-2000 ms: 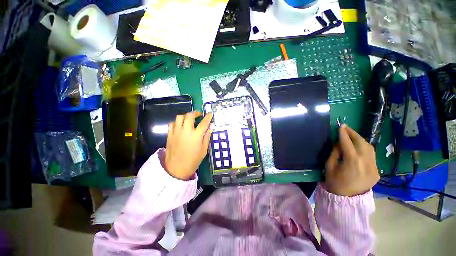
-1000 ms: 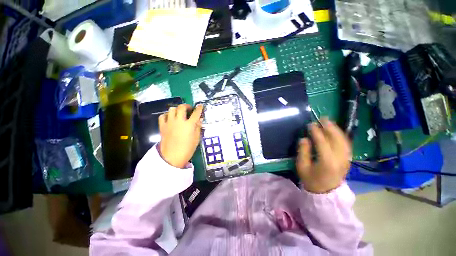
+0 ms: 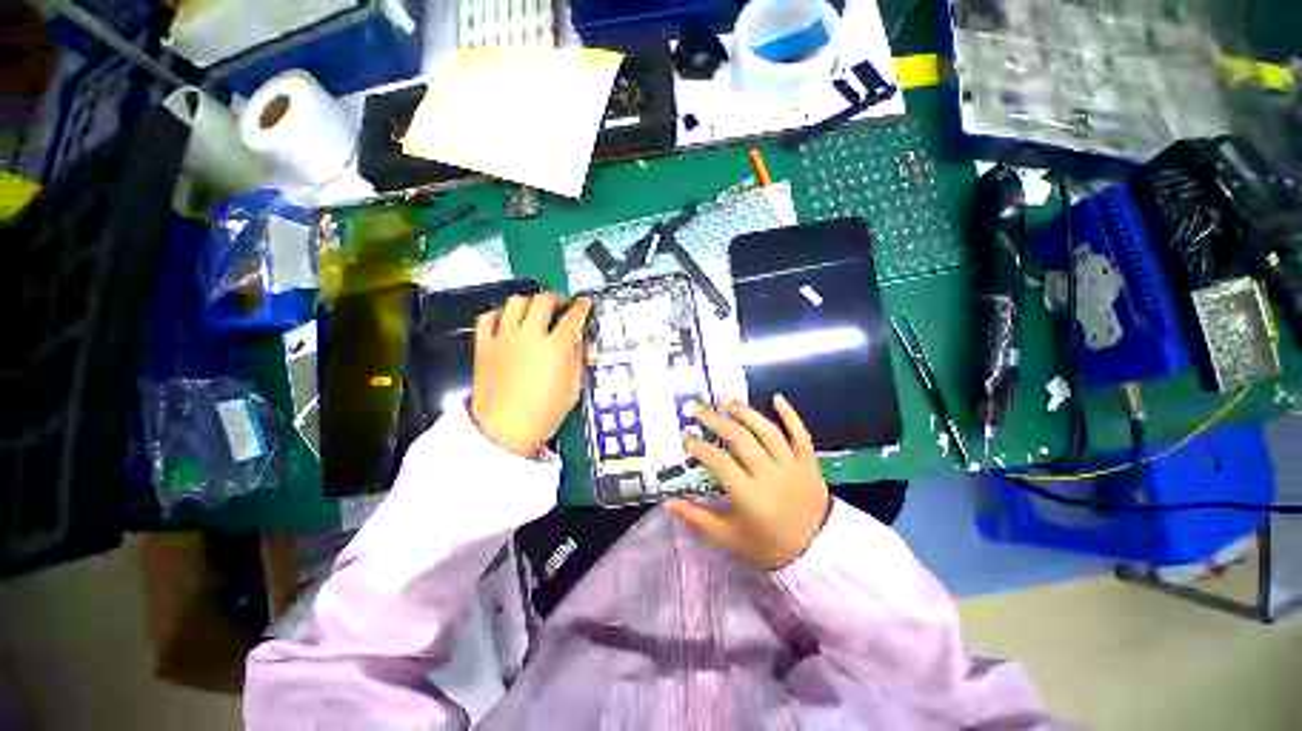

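The open tablet housing [image 3: 640, 386] lies in front of me on a whitish textured sheet, its inner parts showing. My left hand [image 3: 528, 374] holds its upper left edge between the fingertips. My right hand [image 3: 760, 483] is over its lower right part, fingers spread and thumb by the bottom edge; whether it grips is not clear. A glossy black screen [image 3: 811, 336] lies right of the housing. Black strips [image 3: 693, 271] lie above the housing. A thin dark tool, like tweezers [image 3: 931, 386], lies on the mat right of the screen.
A second black screen [image 3: 457, 336], partly under my left hand, and an amber film sheet [image 3: 364, 386] are at left. A black-wrapped tool [image 3: 1004, 300] and blue device [image 3: 1121, 286] are at right. A yellowish paper [image 3: 514, 114] and tape roll [image 3: 785, 43] are behind.
My right hand has let go of the thin tool, now on the mat, and moved left to the housing. My left hand stays at the housing's upper left. The view has shifted.
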